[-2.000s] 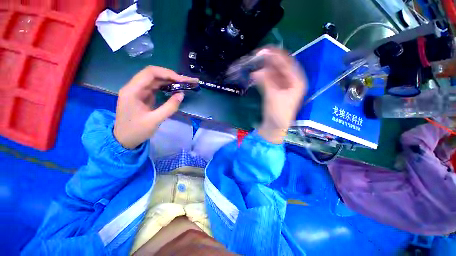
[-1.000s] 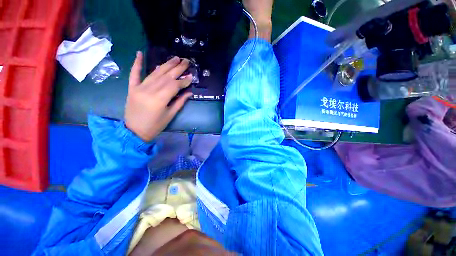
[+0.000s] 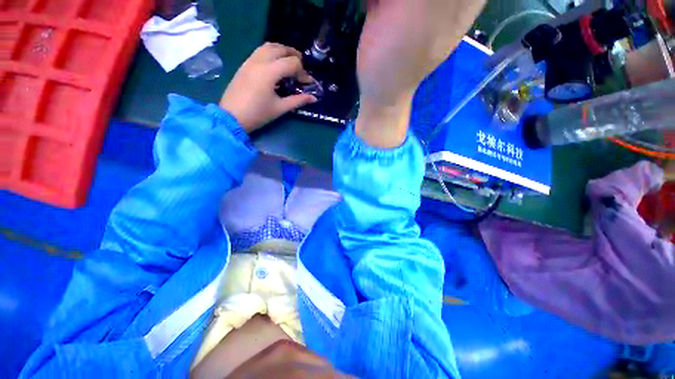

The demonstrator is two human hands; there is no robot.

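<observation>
My left hand [image 3: 259, 87] is at the front left of the black fixture's base [image 3: 342, 102]. Its fingers and thumb are closed around a small dark, shiny round unit [image 3: 294, 87], at or just over the fixture's seat; the fingers hide part of both. Whether the unit touches the seat cannot be told. The fixture's black upright stands behind, with a bright metallic part [image 3: 320, 52]. My right hand [image 3: 407, 63] is raised at the top, right of the fixture. Its fingers are cut off or hidden, so its grip cannot be seen.
A red pocketed tray [image 3: 92, 96] is at left, with a crumpled white wipe [image 3: 178, 38] and clear film [image 3: 203, 65] beside it. A blue box [image 3: 474, 126], black apparatus and a clear cylinder [image 3: 614, 115] are at right. A person's purple sleeve [image 3: 570, 274] is at lower right.
My left fingers were spread over the fixture's base and now close around the dark unit. My right hand was reaching beyond the top edge and has come back nearer. The view has shifted.
</observation>
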